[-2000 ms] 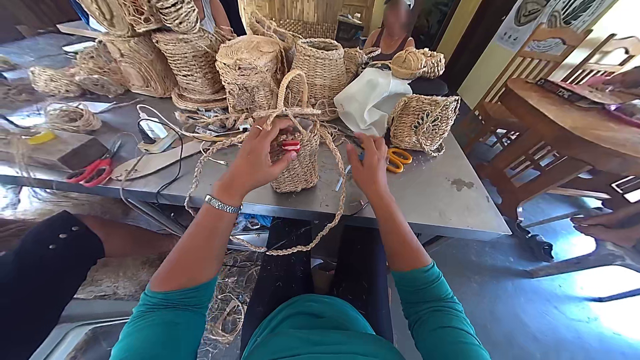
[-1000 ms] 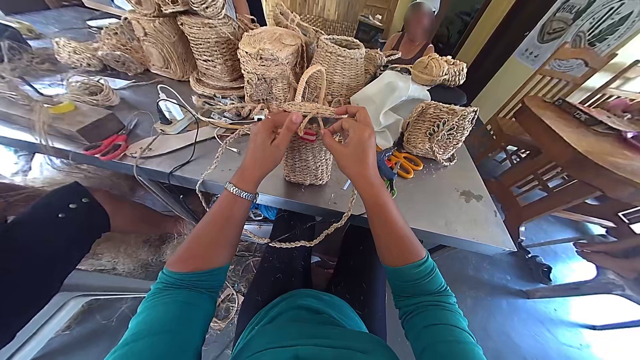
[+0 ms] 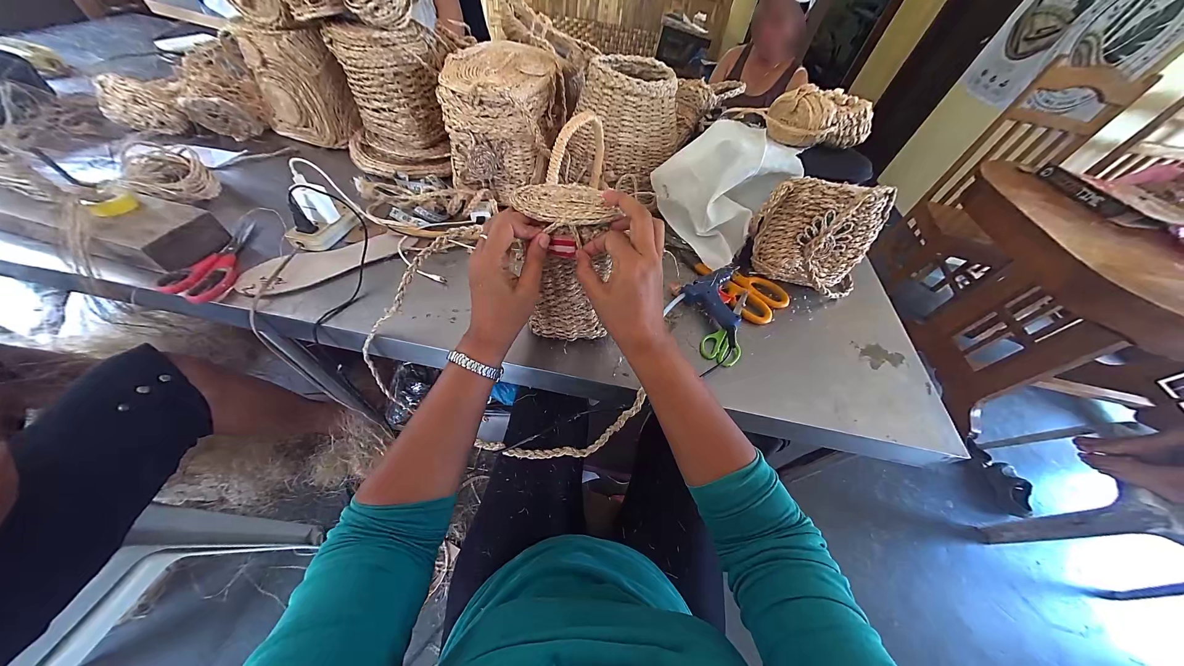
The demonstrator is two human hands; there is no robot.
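Note:
A small woven fiber basket (image 3: 566, 301) stands upright near the table's front edge, with an arched handle (image 3: 577, 129) and a round coiled lid (image 3: 564, 204) tilted at its top. My left hand (image 3: 507, 268) pinches the lid's near edge from the left. From the right, my right hand (image 3: 627, 264) grips the same lid, its fingers on the rim and its thumb low beside a red and white piece (image 3: 562, 245) under the lid. What that piece is, I cannot tell. A braided fiber cord (image 3: 564, 452) loops down below the table edge between my arms.
Right of the basket lie a blue glue gun (image 3: 714, 301), orange-handled scissors (image 3: 757, 294), green-handled scissors (image 3: 720, 347) and another woven basket (image 3: 814, 231). Red-handled scissors (image 3: 208, 268) and a power strip (image 3: 319, 227) are at left. More baskets (image 3: 504, 111) line the back. Another person's leg is at far left.
My right hand has moved from beside the orange-handled scissors up to the basket's top and taken hold there. The lid now shows its broad top, tilted between my hands.

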